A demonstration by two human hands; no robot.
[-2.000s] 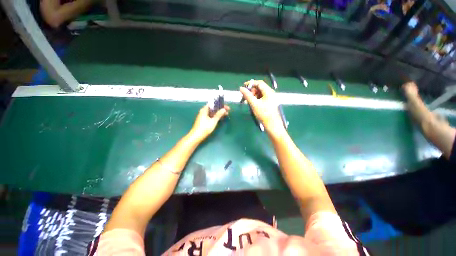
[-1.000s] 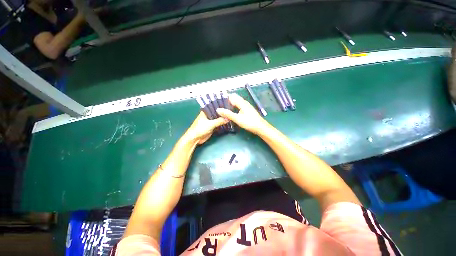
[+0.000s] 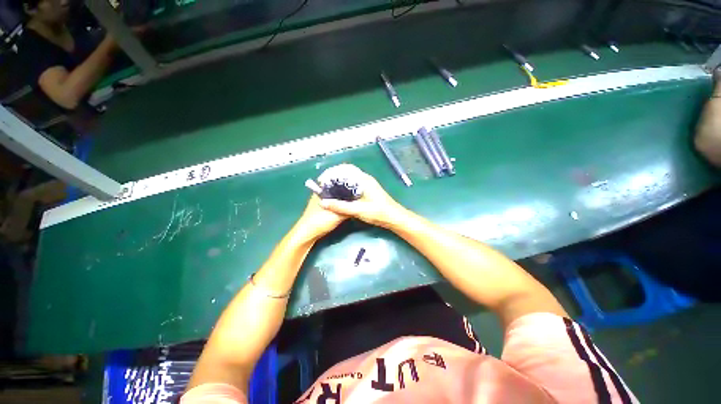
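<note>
My left hand (image 3: 322, 215) and my right hand (image 3: 368, 197) are together over the bench, closed around a bunch of dark pen-shaped units (image 3: 341, 189). The bunch points up toward the camera, ends showing; one pale end sticks out at the left. How the fingers split the grip is partly hidden. To the right, set-aside purple-grey units (image 3: 433, 151) lie side by side near the white strip, with one single unit (image 3: 394, 162) a little apart to their left. A small black piece (image 3: 361, 256) lies on the bench below my hands.
Beyond the white strip (image 3: 261, 158), several single units lie spaced on the dark green belt (image 3: 316, 95). A yellow strip (image 3: 542, 80) lies at the belt edge. A blue crate (image 3: 273, 377) of units is low left, a blue stool (image 3: 624, 288) low right. People's arms show upper left and far right.
Both hands have closed around the bunch and tipped it from fanned flat to end-on toward the camera. The view has shifted slightly. Belt units appear farther left.
</note>
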